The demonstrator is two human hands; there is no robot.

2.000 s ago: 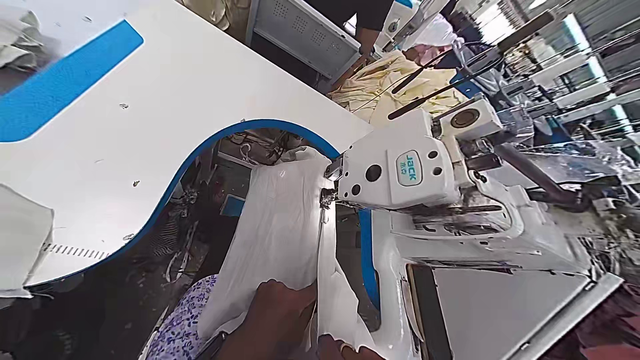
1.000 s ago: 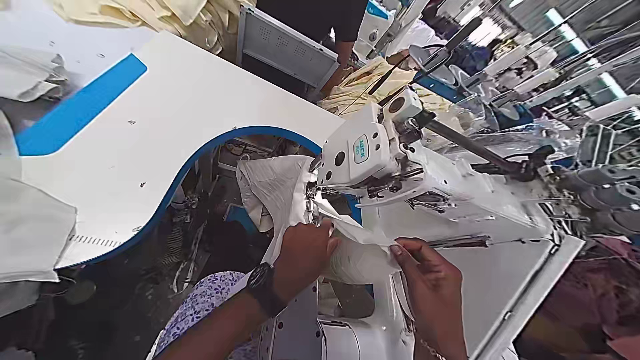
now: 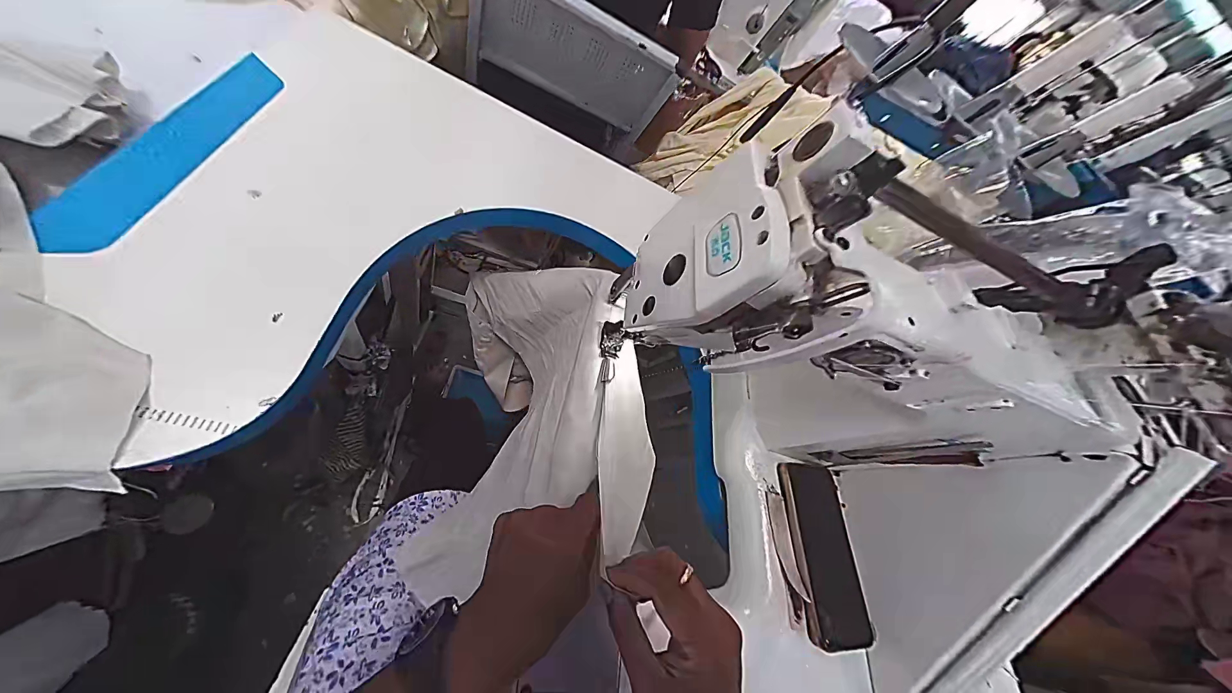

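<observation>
A cream-white fabric piece (image 3: 558,385) hangs from the needle and presser foot (image 3: 612,339) of a white Jack sewing machine (image 3: 722,250) down toward my lap. My left hand (image 3: 539,577), with a dark watch (image 3: 428,626) at the wrist, grips the fabric near its seam edge. Just to its right, my right hand (image 3: 674,611) pinches the lower end of the narrow strip (image 3: 624,462) of fabric between thumb and fingers. Part of the cloth below the hands is hidden.
The white table (image 3: 433,125) with a blue curved edge lies left and behind, with pale cloth (image 3: 67,385) at its left side. A dark smartphone (image 3: 826,558) rests on the machine bed at right. Beyond stand a grey metal box (image 3: 577,58), yellow cloth (image 3: 722,125) and another person's arm (image 3: 674,87).
Both hands have moved down, away from the needle, and a longer stretch of fabric shows between them and the machine. The right hand has come in close beside the left.
</observation>
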